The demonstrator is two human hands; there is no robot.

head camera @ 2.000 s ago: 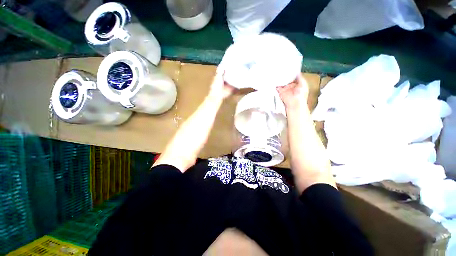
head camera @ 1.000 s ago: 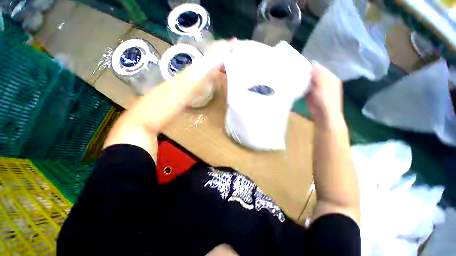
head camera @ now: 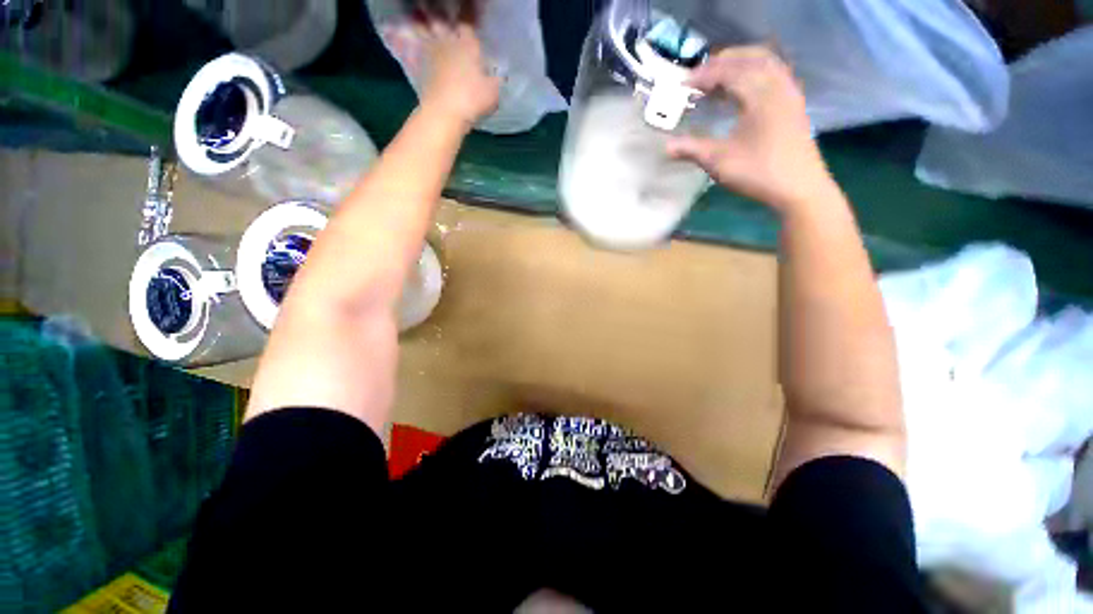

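A clear canister unit (head camera: 635,180) with a white collar and tab is tilted at the belt's near edge, its cloudy end toward me. My right hand (head camera: 749,126) grips its collar beside the tab. My left hand (head camera: 444,60) is at the top edge, against a milky white bag (head camera: 515,72) on the belt. Its fingers are blurred, so its grip is unclear. Three more canisters lie at left: one at the back (head camera: 306,150), one in front (head camera: 180,300), and one (head camera: 414,288) partly behind my left forearm.
A cardboard sheet (head camera: 575,324) covers the ledge before the dark green belt (head camera: 509,174). Other bags lie on the belt at upper right (head camera: 899,60). A white bag pile (head camera: 971,384) is at right. Green crates (head camera: 132,444) stand at lower left.
The bag that both hands held over a canister is out of them or at the left hand. My left hand has moved up to the belt; my right hand has taken hold of a canister.
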